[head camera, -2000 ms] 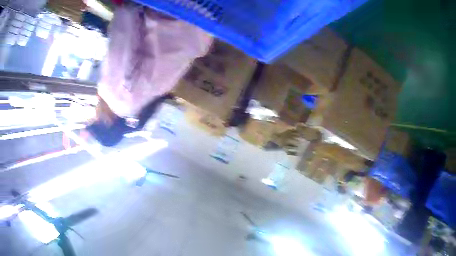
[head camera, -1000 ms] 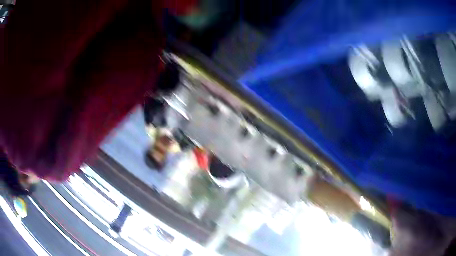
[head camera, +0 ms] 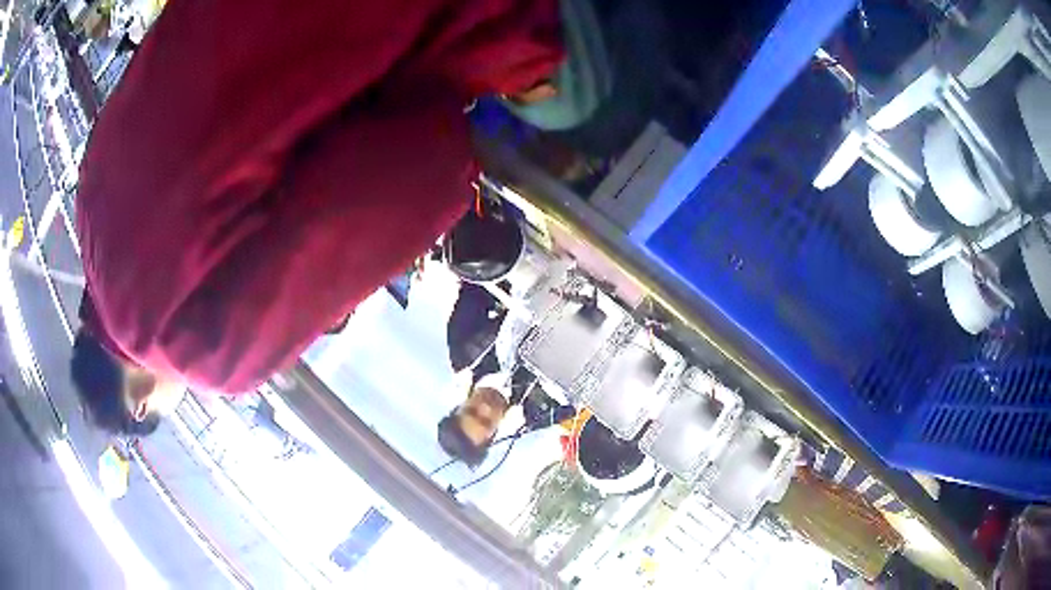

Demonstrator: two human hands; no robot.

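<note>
The view is tilted and partly upside down. A blue slatted crate [head camera: 749,271] fills the right side. White moulded assemblies [head camera: 957,173], round parts with arms, lie in rows in it, with thin dark wires among them. Neither of my hands can be made out. A brownish-pink shape [head camera: 1023,551] is cut off at the lower right edge; I cannot tell what it is.
A bench edge with a yellow strip [head camera: 703,305] runs diagonally beside the crate. Grey square units [head camera: 634,386] stand in a row along it, near a brown block [head camera: 839,524]. A person in dark red [head camera: 277,184] bends at the left; another person [head camera: 475,421] is beyond.
The view has swung from cartons, ceiling lights and fans to the crate and bench. Since the last earlier frame it is sharper, and more of the crate's inside and the person in red shows.
</note>
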